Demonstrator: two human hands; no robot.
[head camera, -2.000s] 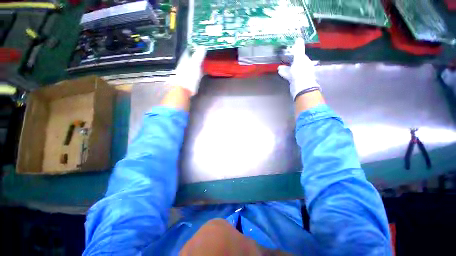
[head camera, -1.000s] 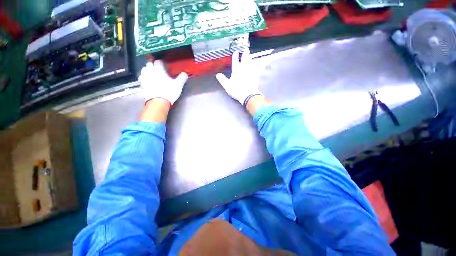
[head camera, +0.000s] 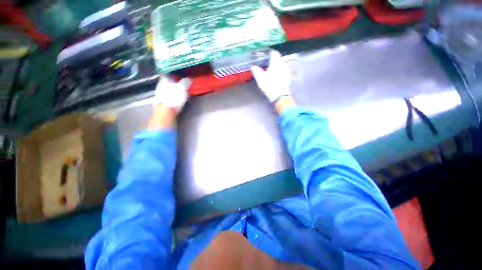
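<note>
A large green circuit board (head camera: 219, 32) lies solder side up at the top centre, over a red foam pad (head camera: 219, 83). A silvery finned heatsink (head camera: 232, 66) shows beneath its front edge. My left hand (head camera: 172, 94), in a white glove, is at the front left corner of the board and the pad. My right hand (head camera: 274, 78), also gloved, is by the front right corner, its fingertips close to the heatsink's end. Both hands are blurred, and their fingertips' hold on the board or pad cannot be made out.
A loaded dark carrier (head camera: 103, 60) is at the upper left. An open carton tray (head camera: 92, 158) with small loose pieces is at the left. Side cutters (head camera: 417, 118) lie on the metal plate (head camera: 364, 84) at the right. More boards on red pads are at the top right.
The camera view has swung, shifting the bench in the picture. My hands have moved from the board's front corners down to beside its front edge; the left hand's spread fingers have come closer together.
</note>
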